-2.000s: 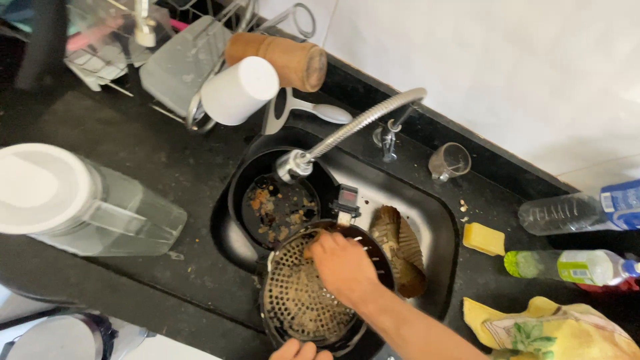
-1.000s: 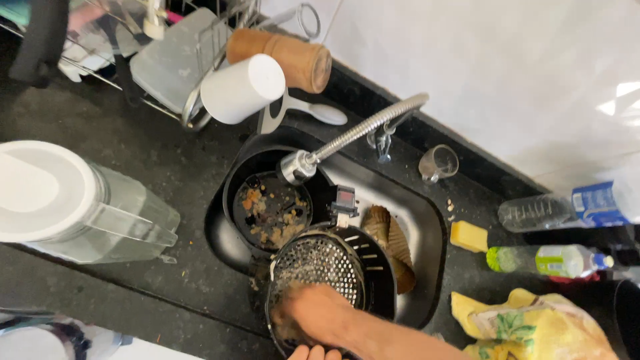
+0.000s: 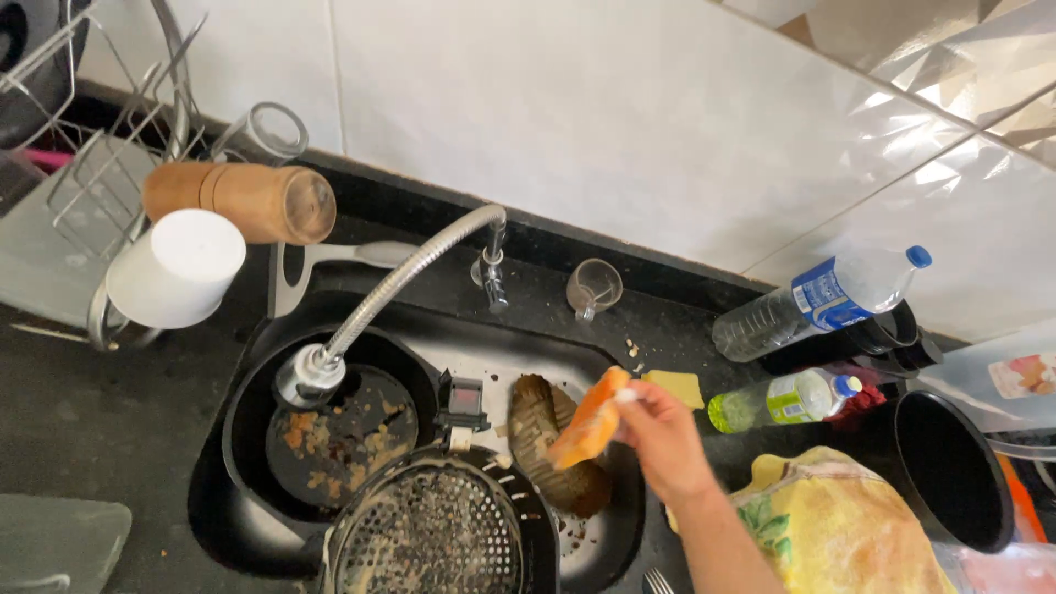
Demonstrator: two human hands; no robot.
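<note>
My right hand [image 3: 660,437] holds an orange piece [image 3: 591,419], perhaps food or a worn sponge, over the right part of the sink [image 3: 495,346]. Below it, a brown ridged object [image 3: 549,454] lies in the basin. A black perforated fryer basket [image 3: 429,532], coated with residue, is at the bottom centre. Left of it, a round black pan [image 3: 247,445] holds brown and orange scraps. The flexible metal faucet's head [image 3: 312,375] hangs over that pan. My left hand is out of view.
Behind the sink stand a glass mug [image 3: 594,287] and scraps. To the right are a yellow sponge [image 3: 676,388], plastic bottles [image 3: 817,301], a patterned yellow cloth [image 3: 841,528] and a black pot [image 3: 953,470]. A dish rack [image 3: 115,165] with a white cup [image 3: 177,268] is left.
My right hand has left the perforated basket and moved right, now with the orange piece in it. My left hand, earlier at the basket's edge, has gone from view. The view has shifted.
</note>
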